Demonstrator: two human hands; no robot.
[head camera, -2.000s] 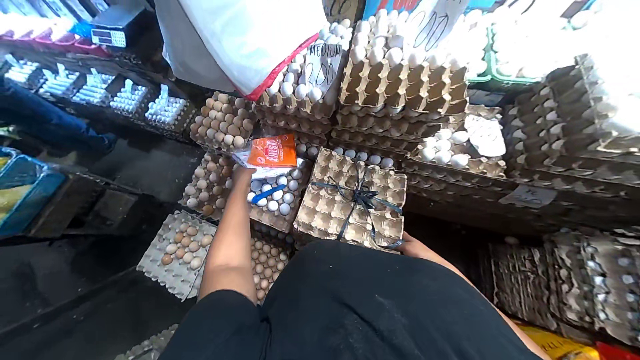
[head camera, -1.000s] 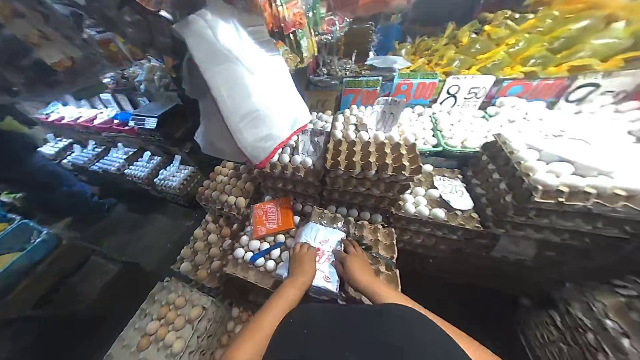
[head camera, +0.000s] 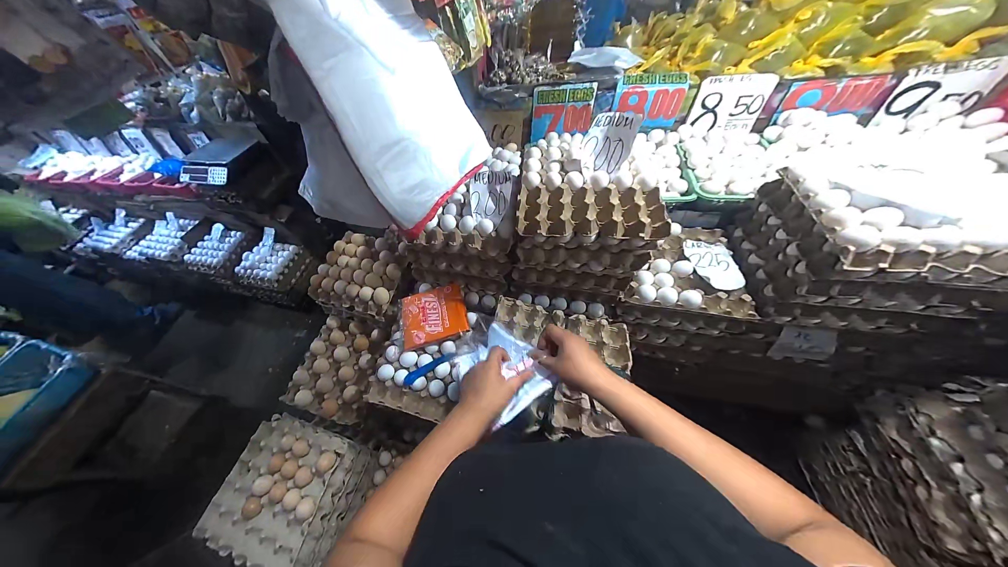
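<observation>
My left hand (head camera: 490, 383) and my right hand (head camera: 568, 358) both pinch a white plastic packet (head camera: 516, 364) with red print. The packet lies over a cardboard egg tray (head camera: 598, 339) bound with dark string, seen in front of my body. Just left of it, an orange packet (head camera: 435, 316) bearing writing rests on a tray of white eggs (head camera: 417, 378). A blue strip-shaped object (head camera: 428, 368) lies on those eggs near my left hand. Part of the bound tray is hidden under the packet and my hands.
Stacked trays of white eggs (head camera: 591, 189) with price cards stand behind. Brown eggs in trays (head camera: 287, 480) are at the lower left. A large white sack (head camera: 386, 102) hangs above. More tray stacks (head camera: 906, 472) rise at the right, and a blue crate (head camera: 47, 386) is at the far left.
My left hand has left the orange packet and my right hand the bound tray's side; both now hold the white packet over the tray. The view has tilted upward.
</observation>
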